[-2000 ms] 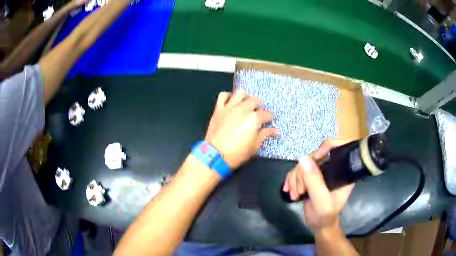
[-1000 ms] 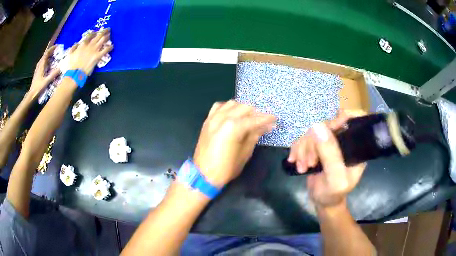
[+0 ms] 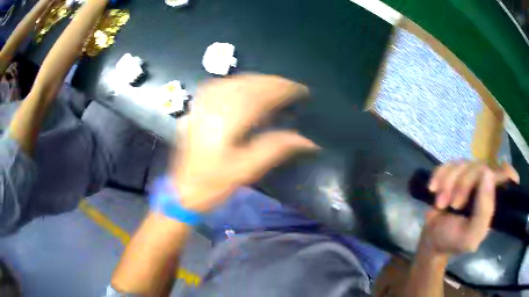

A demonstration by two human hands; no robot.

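Observation:
My left hand (image 3: 232, 136) is blurred and palm down over the bench's near edge. Its thumb and fingers are apart, with nothing visible between them; the palm side is hidden. My right hand (image 3: 464, 200) is shut on the black electric screwdriver (image 3: 510, 212) at the right, held sideways near the screw box. White plastic housings lie on the bench left of and beyond my left hand: one (image 3: 220, 58), one (image 3: 129, 69) and one (image 3: 174, 97) close to my wrist. The cardboard screw box (image 3: 493, 136) holds a mass of tiny silvery-blue screws (image 3: 432, 93).
Another person's arm (image 3: 55, 64) reaches over a pile of gold contacts (image 3: 107, 29) at the upper left. The green conveyor (image 3: 464, 29) runs beyond the box. A black cord (image 3: 493, 285) curves at the lower right. Floor with a yellow line (image 3: 104, 223) shows below.
The view has turned left and tilted, so the box now sits at the right. My left hand has moved from the screw box towards the housings, its fingers spread. My right hand still holds the screwdriver.

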